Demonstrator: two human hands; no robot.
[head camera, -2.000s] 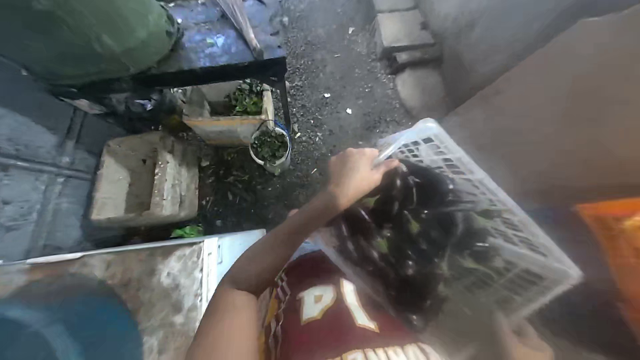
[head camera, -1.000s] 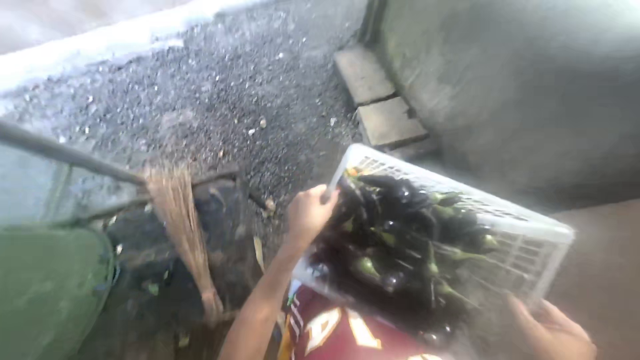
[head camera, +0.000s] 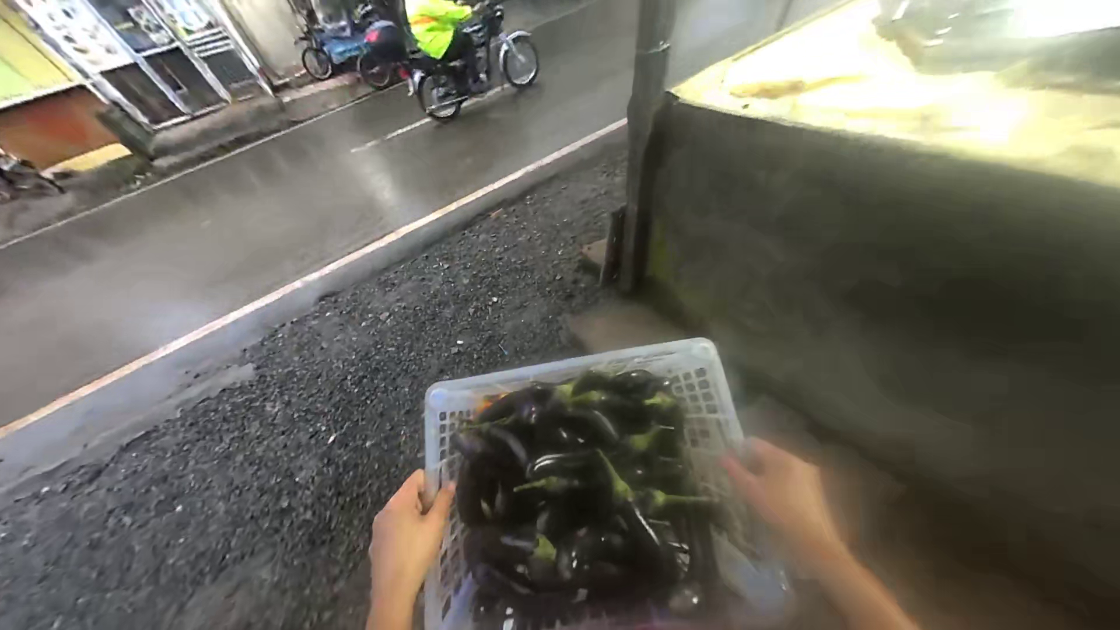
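A white plastic crate (head camera: 573, 363) with slotted walls is held low in front of my body. Dark, glossy eggplants (head camera: 577, 472) with green stems fill much of it. My left hand (head camera: 411, 534) grips the crate's left side, thumb over the rim. On the opposite side my right hand (head camera: 779, 490) is closed around the rim, partly blurred. The crate's near edge lies in blur at the bottom of the view.
Dark gravel (head camera: 289, 437) borders a wet paved road (head camera: 219, 236). A person in a bright yellow jacket (head camera: 435, 24) rides a motorcycle (head camera: 477, 74) there. At right stand a post (head camera: 643, 149) and a concrete wall (head camera: 892, 262); shopfronts line the far side.
The view has swung up from the narrow gravel passage to the roadside. Both hands still hold the crate, which now sits squarer in front of me. The broom seen a second ago is out of view.
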